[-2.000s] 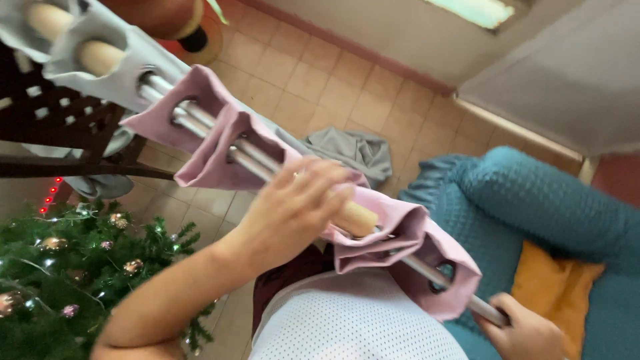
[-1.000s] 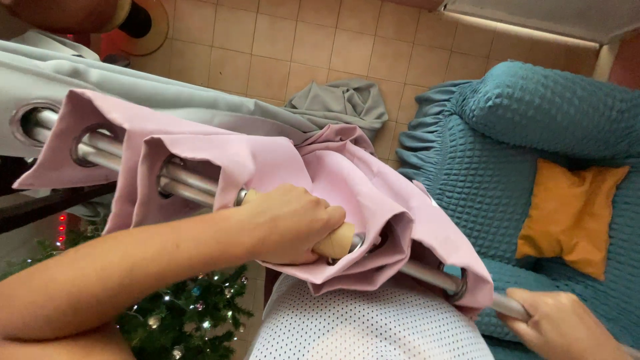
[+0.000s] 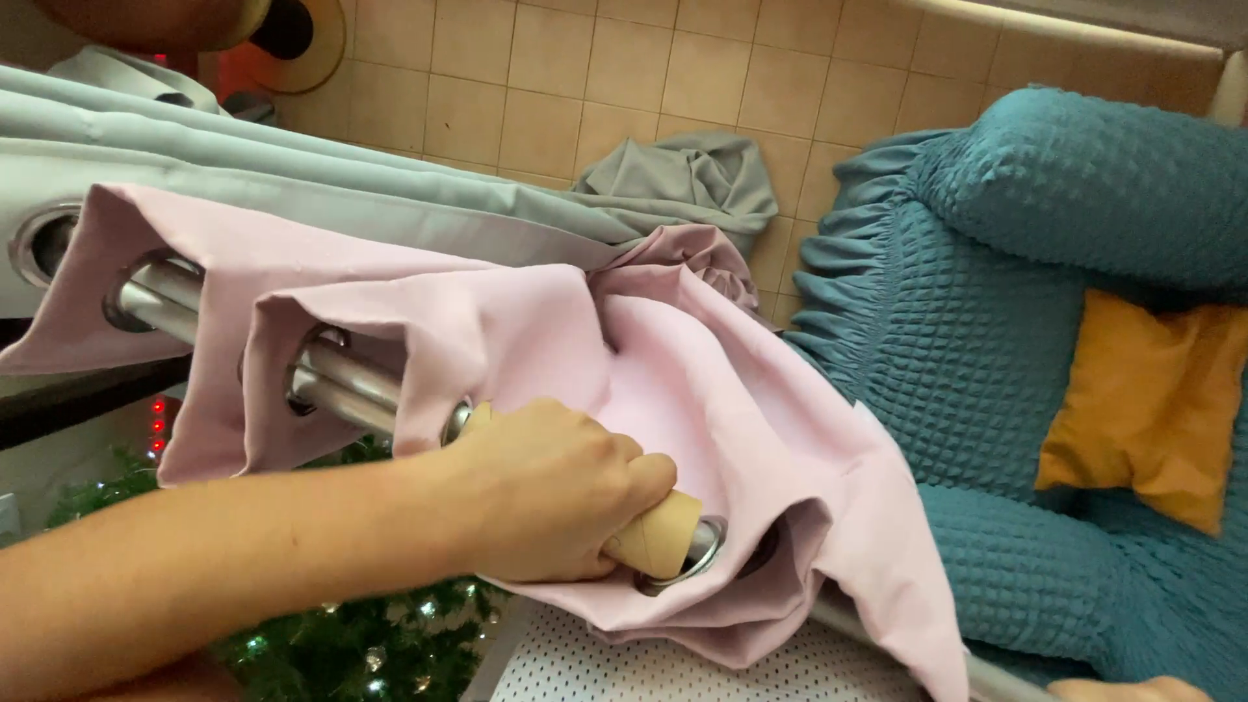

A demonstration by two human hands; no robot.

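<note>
My left hand [image 3: 556, 487] is closed around a cardboard tube [image 3: 658, 536], which sits over the metal curtain rods [image 3: 341, 380] between two grommets. A pink grommet curtain [image 3: 526, 322] hangs in folds on the rods, on both sides of that hand. Farther left, a pale grey grommet curtain [image 3: 292, 205] shows a metal grommet [image 3: 44, 244] and trails toward the floor. At the bottom right edge, my right hand [image 3: 1121, 688] is at the end of a rod [image 3: 1004, 678]; most of this hand is cut off by the frame.
A blue-covered sofa [image 3: 936, 341] with an orange cushion [image 3: 1141, 409] is at the right. Below my left forearm stands a lit Christmas tree [image 3: 370, 634]. Grey fabric [image 3: 692, 185] lies bunched on the tiled floor [image 3: 624, 78]. A round-based object [image 3: 312, 44] is at the upper left.
My left hand stays on the cardboard tube. The rods have gone from a steeper slant to a flatter one since the oldest frame, and the view has shifted. My right hand has moved mostly out of frame.
</note>
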